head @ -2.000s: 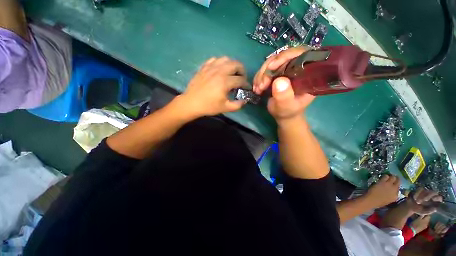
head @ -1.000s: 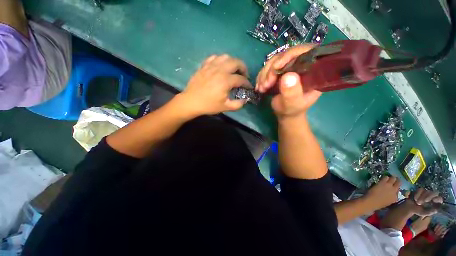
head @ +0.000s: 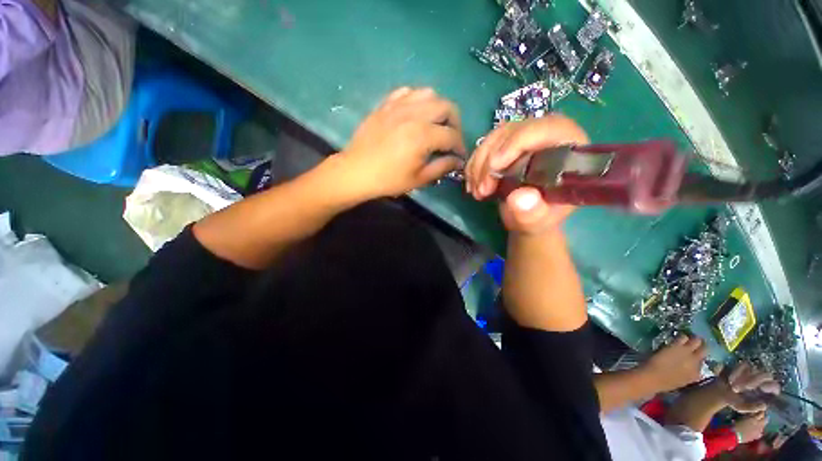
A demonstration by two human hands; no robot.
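My right hand [head: 525, 167] grips a dark red electric screwdriver [head: 622, 177], its cord end pointing right and its narrow end towards my left hand. My left hand [head: 407, 140] has its fingers curled around a small circuit-board assembly [head: 455, 176], mostly hidden by the fingers. The two hands' fingertips meet or nearly meet. The screwdriver bit and any screw are hidden. A loose group of circuit boards [head: 550, 56] lies on the green bench [head: 297, 49] beyond my right hand.
A pile of boards [head: 685, 270] and a yellow box [head: 734, 319] lie at the right, near other workers' hands [head: 676, 360]. A pale rail [head: 671, 83] borders the conveyor with scattered boards. A blue stool [head: 122, 126] and white bag [head: 171, 207] are at the left, below the bench.
The view has shifted slightly. The screwdriver's rear end has swung downward in the picture, so it lies more level. The board in my left hand shows less than before.
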